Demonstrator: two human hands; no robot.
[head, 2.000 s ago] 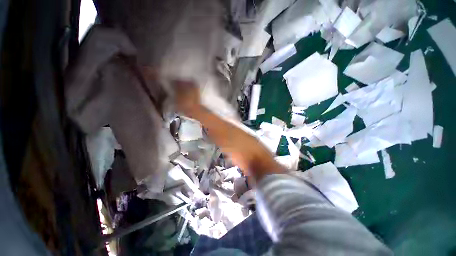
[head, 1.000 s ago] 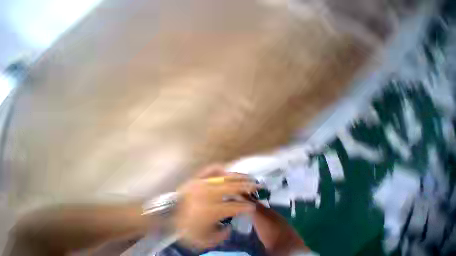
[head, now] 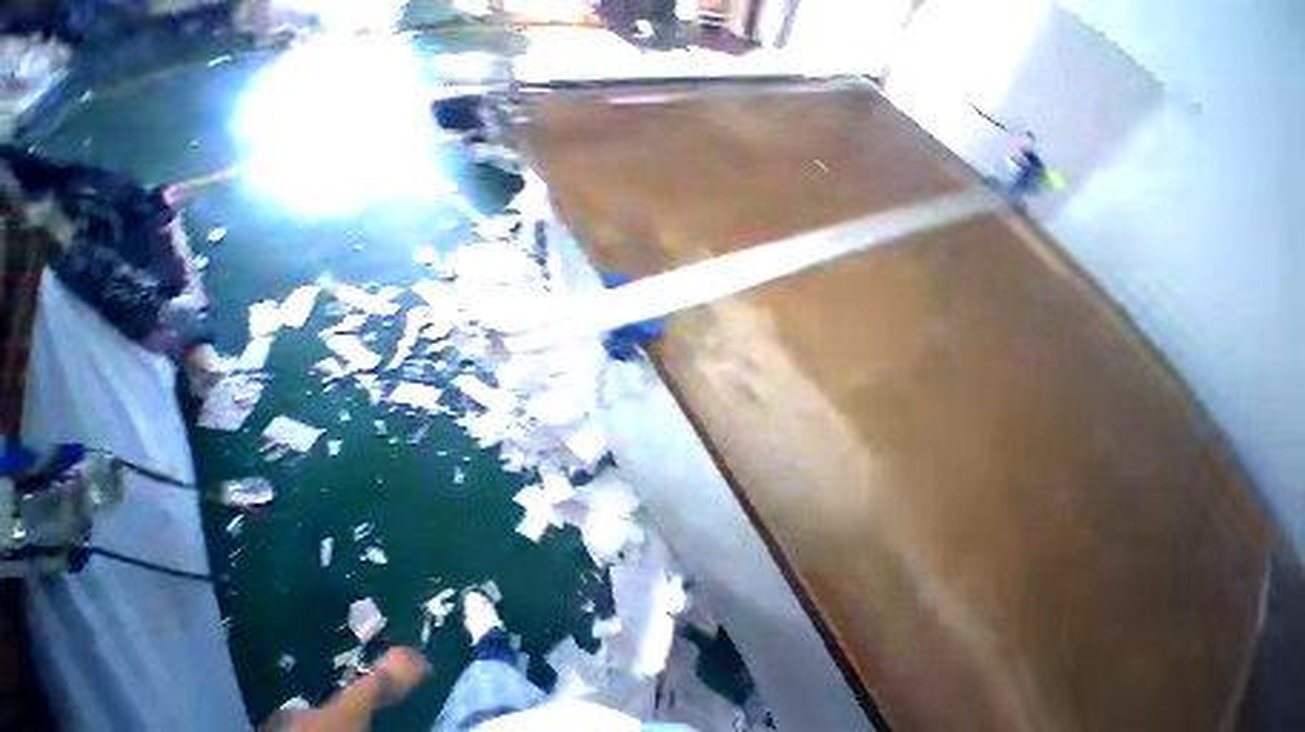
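The brown cutting table (head: 916,415) runs along the right side. A long white bar (head: 802,258) crosses its top, with a blue end piece (head: 630,322) at the near edge. Many white paper scraps (head: 573,415) lie on the green floor beside the table's pale side. My left hand (head: 384,686) is at the bottom left, small, blurred and cut off by the edge; nothing clear shows in it, and its finger shape cannot be read. My right hand is out of the picture.
A second table side with a pale cloth skirt (head: 122,501) stands on the left, with blue parts and dark cords. Dark cloth (head: 108,243) is heaped at the upper left. My foot (head: 484,615) is on the littered green floor (head: 415,536). Bright glare covers the far floor.
The view has swung from close over scraps and the blurred brown tabletop to a wide view of aisle and table. My two hands were together near my body; now only the left shows, lower left.
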